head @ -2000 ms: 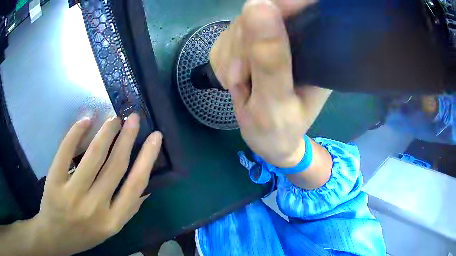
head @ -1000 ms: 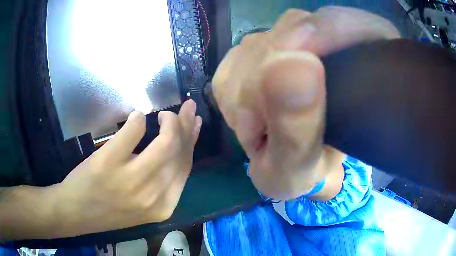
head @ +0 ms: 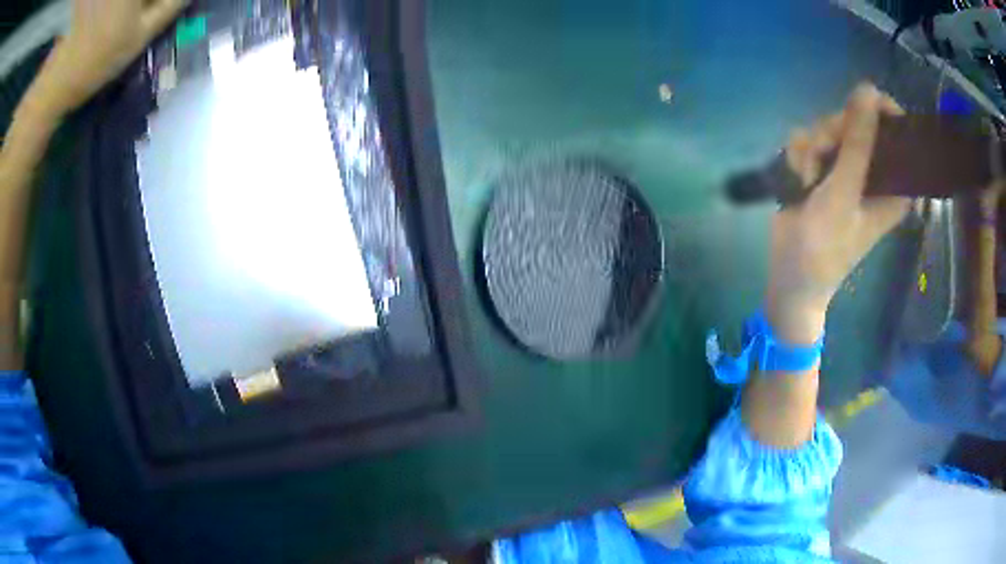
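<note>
A flat device unit with a large white-silver area [head: 259,220] lies in a black rectangular tray [head: 320,424] at the left. My left hand [head: 105,44] is at the tray's far left corner, blurred and cut by the top edge; whether it grips anything is unclear. My right hand [head: 833,204] is shut around a dark electric screwdriver [head: 932,156], its black nose pointing left, right of the tray. Between them a round perforated screw plate [head: 552,259] lies on the green bench, its right part darker.
The dark green bench [head: 574,441] carries a small pale speck [head: 665,93] beyond the plate. Another person's arm [head: 982,275] shows at the right edge. A white box-like surface [head: 938,523] is at the lower right. Cables and equipment [head: 965,44] are at the top right.
My left hand has moved from the unit's near edge to its far left corner. My right hand and the screwdriver have moved right, off the unit, uncovering the round plate.
</note>
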